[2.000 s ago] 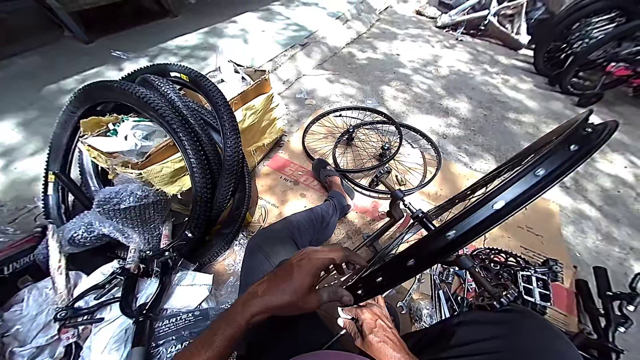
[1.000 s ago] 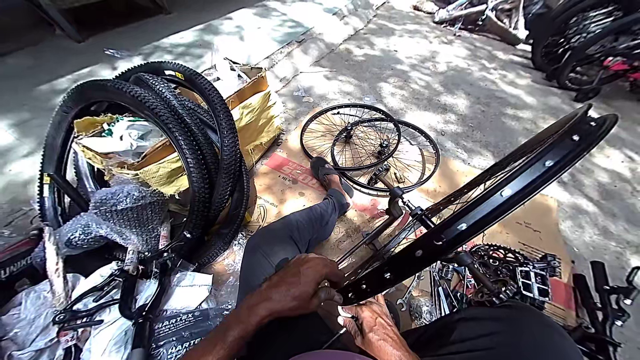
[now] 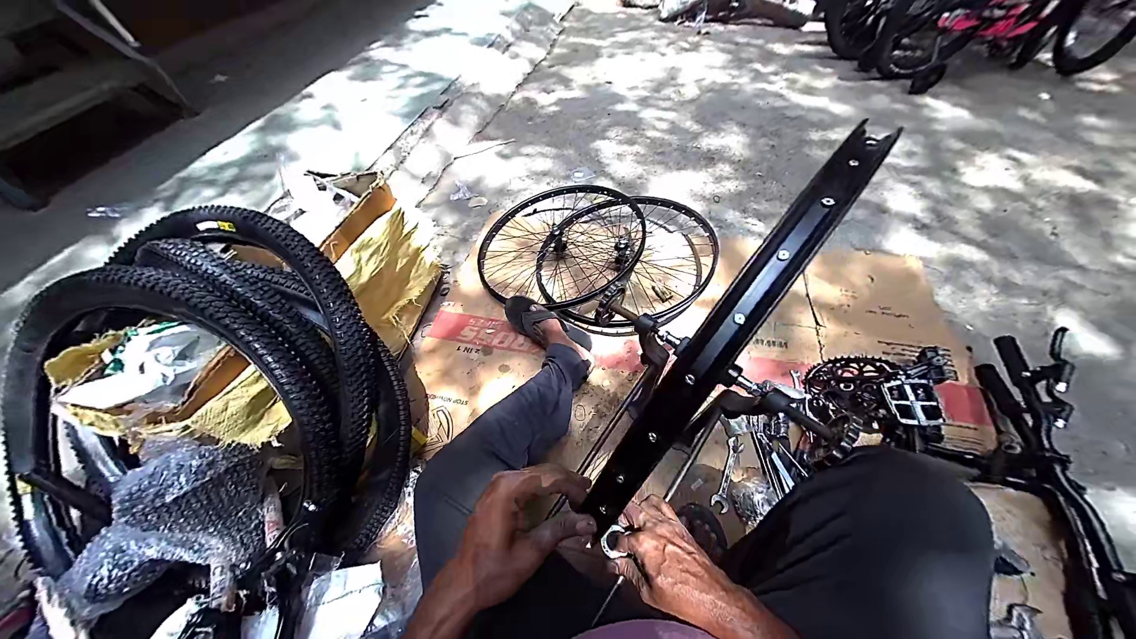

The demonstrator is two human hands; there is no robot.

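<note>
A black bicycle wheel rim point(image 3: 739, 318), seen nearly edge-on, rises from my lap toward the upper right. Its hub area lies between the arms of a metal stand or fork point(image 3: 652, 342). My left hand point(image 3: 524, 532) has its thumb and fingers on the left edge of the near end of the rim. At the right side of that end, my right hand point(image 3: 670, 555) grips a small silver ring-shaped tool point(image 3: 612, 541), which looks like a spoke wrench. The fingertips of both hands are partly hidden by the rim.
Two spoked wheels point(image 3: 586, 306) lie overlapping on cardboard point(image 3: 870, 302) ahead. Knobby tyres point(image 3: 355, 355) and bubble wrap point(image 3: 186, 506) fill the left side. Wrenches point(image 3: 728, 475), a chainring crankset point(image 3: 848, 377), a pedal point(image 3: 914, 402) and handlebars point(image 3: 1056, 479) are at right.
The rim's far end has swung left, and the rim now looks narrower and steeper. My left hand's fingers have shifted along its near end. My right hand has stayed close to the rim's near end.
</note>
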